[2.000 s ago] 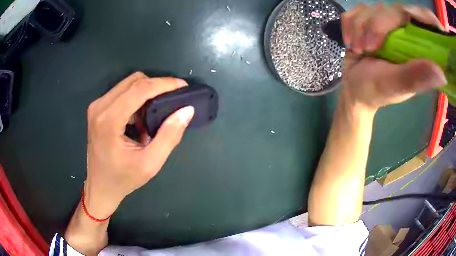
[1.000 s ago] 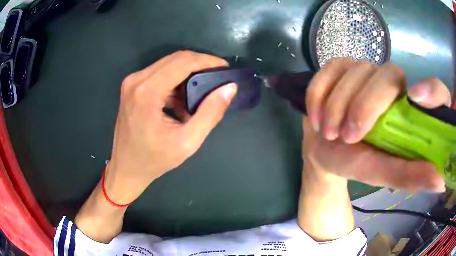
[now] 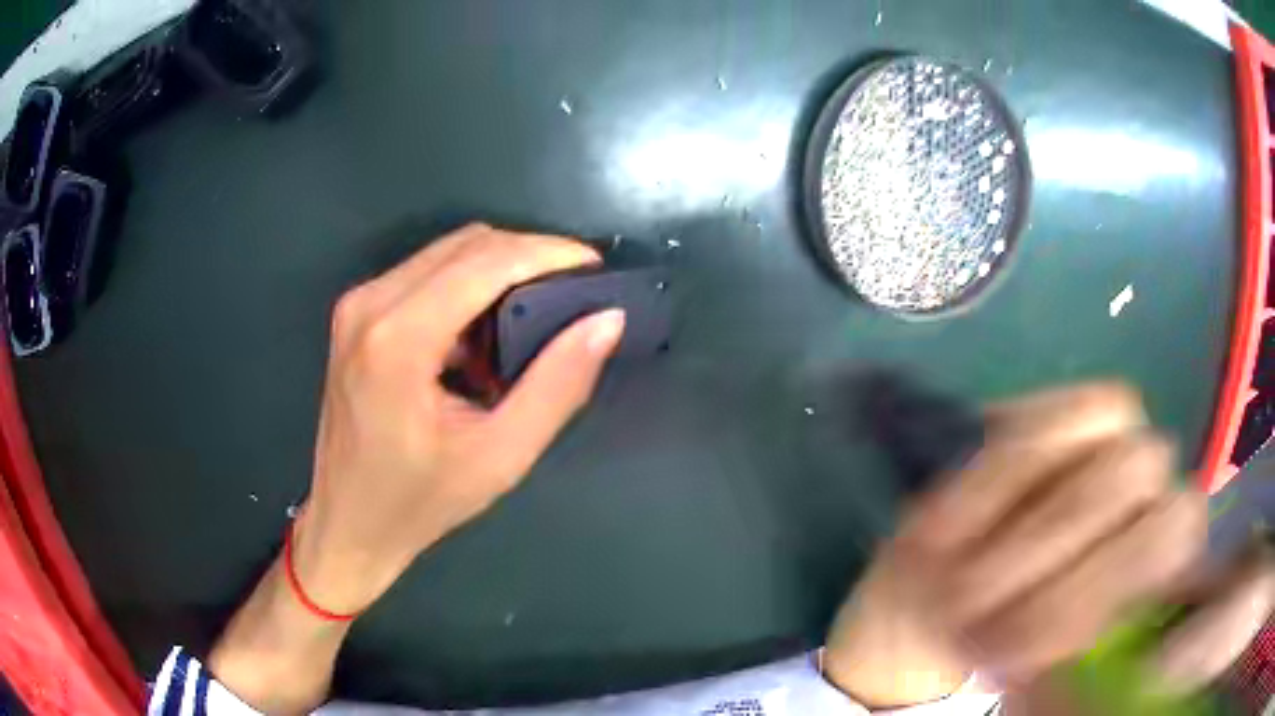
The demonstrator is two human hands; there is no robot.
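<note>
My left hand [image 3: 434, 378] holds a black plastic housing [image 3: 566, 311], thumb across its flat face and fingers around the back edge. Small corner marks show on the face. My right hand [image 3: 1049, 518], blurred, is closed around the electric screwdriver [image 3: 923, 427]. Its black nose points left toward the housing but is apart from it; its lime-green body is mostly hidden at the lower right. The bit tip is too blurred to see. A round screw dish [image 3: 916, 189] full of silver screws lies beyond my right hand.
Open-faced black housings [image 3: 73, 238] cluster at the upper left. Loose screws [image 3: 673, 244] lie scattered on the dark-green tabletop [image 3: 657, 546]. A red tray edge [image 3: 56, 588] runs along the left, and another red tray [image 3: 1242, 280] stands at the right edge.
The screwdriver first came from the dish to the housing's right end. It has now moved away, down and to the right. My left hand still holds the housing.
</note>
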